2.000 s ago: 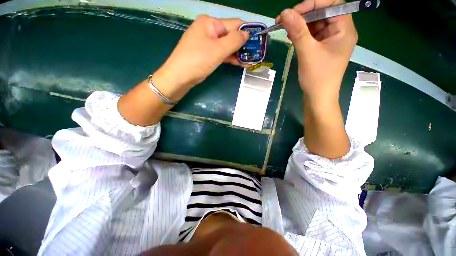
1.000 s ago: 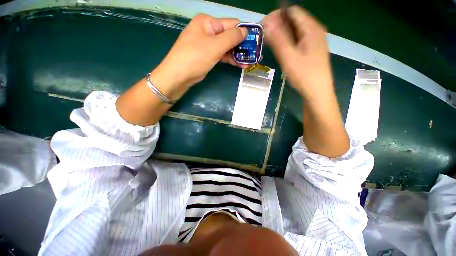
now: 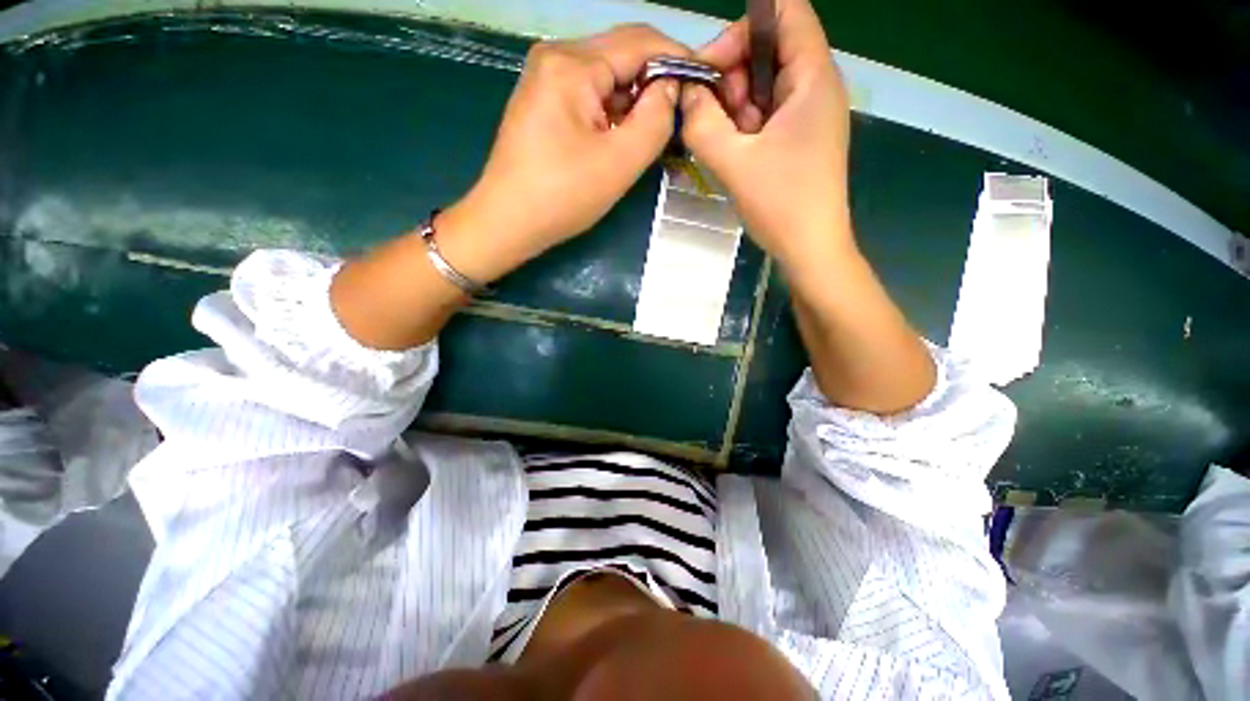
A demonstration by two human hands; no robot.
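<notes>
The watch case (image 3: 681, 69) is tilted so its metal rim shows edge-on, between both hands near the pale rail. My left hand (image 3: 576, 144) grips its left side with thumb and fingers. My right hand (image 3: 781, 151) touches its right side with the thumb and holds the tweezers (image 3: 762, 52), which point upward out of the frame's top edge. A yellow piece (image 3: 695, 174) hangs below the case. The inside of the case is mostly hidden by the thumbs. The white rectangular stack (image 3: 685, 274) lies on the worktop just below the hands.
A second white stack (image 3: 1003, 274) lies to the right on the green worktop (image 3: 548, 377). The pale rail (image 3: 946, 121) curves along the far side, with the dark green conveyor belt (image 3: 1042, 69) beyond. White sleeves of other people show at the lower left and right edges.
The watch case has tipped from facing me to edge-on. My right hand has moved left onto it, and the tweezers have swung from pointing into the case to standing upright in that hand.
</notes>
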